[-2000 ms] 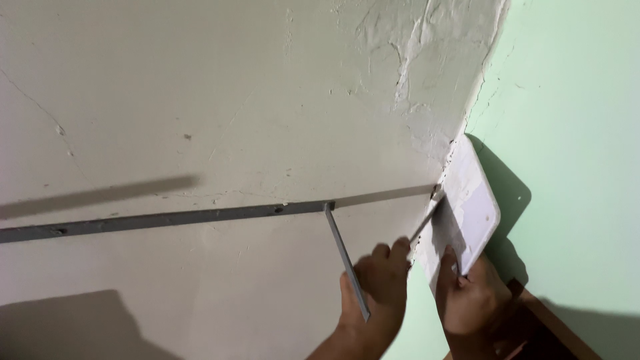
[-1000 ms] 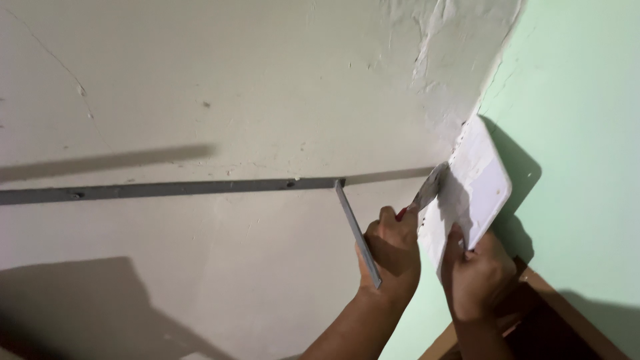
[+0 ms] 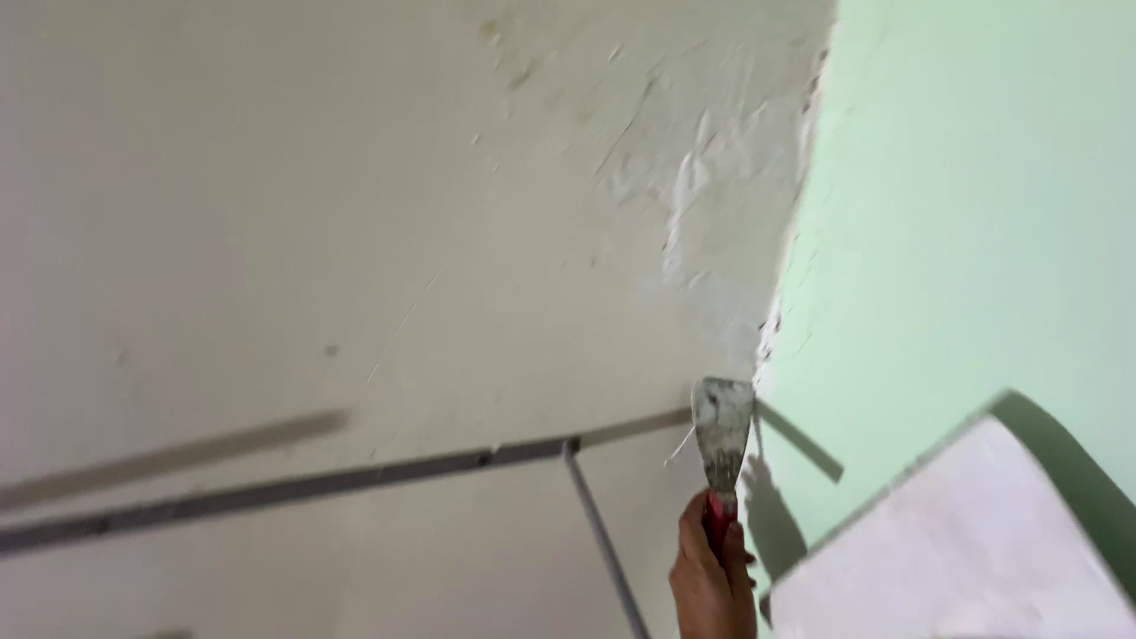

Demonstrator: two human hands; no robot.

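Observation:
My left hand (image 3: 714, 577) is closed around the red handle of a putty knife (image 3: 723, 430), low and right of centre. The knife points up, and its stained metal blade lies at the seam between the off-white surface and the pale green wall (image 3: 958, 222). White filler (image 3: 768, 337) shows along the cracked seam just above the blade. At lower right a flat white board (image 3: 958, 541) is tilted, cut off by the frame's edge. My right hand is out of view.
A grey metal strip (image 3: 346, 479) runs across the off-white surface (image 3: 266, 222) toward the knife. From its end a thin grey bar (image 3: 608, 546) slants down, left of my hand. Rough, peeling patches (image 3: 683, 195) lie above the blade.
The white board has moved away from the seam to the lower right, and my right hand has left view. The putty knife, earlier against the board, is now upright at the seam.

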